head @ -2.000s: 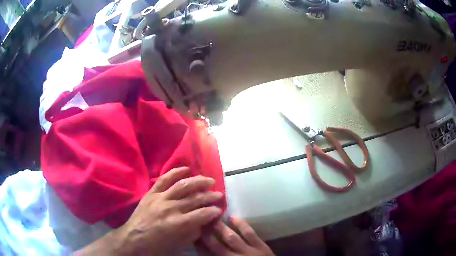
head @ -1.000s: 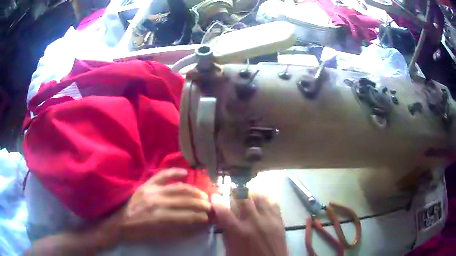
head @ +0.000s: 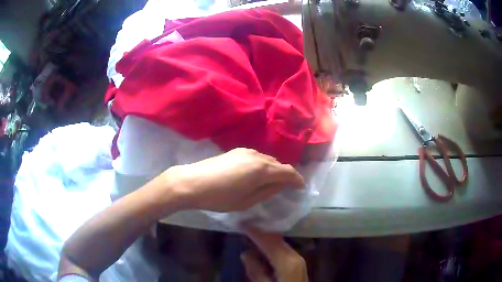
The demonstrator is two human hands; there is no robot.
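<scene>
A bunched red fabric (head: 203, 82) lies on the machine bed, its right edge under the lit presser foot area (head: 338, 99). Thin white sheer fabric (head: 286, 206) shows below the red, towards the front edge. My left hand (head: 247, 179) is closed on the white fabric just below the red, its fingertips bent and partly hidden. My right hand (head: 275, 256) is lower, at the table's front edge, its fingers touching the hanging edge of the white fabric; its grip is blurred and unclear.
The cream sewing machine head (head: 402, 49) stands at the upper right. Scissors with orange-red handles (head: 437, 160) lie on the bed, right of the needle area. A large white fabric heap (head: 60, 187) is at the far left. The table's front edge (head: 363, 226) curves below.
My left hand has moved off the red edge onto white fabric. My right hand has left the needle area and dropped to the front edge. More white fabric shows, and the view has shifted.
</scene>
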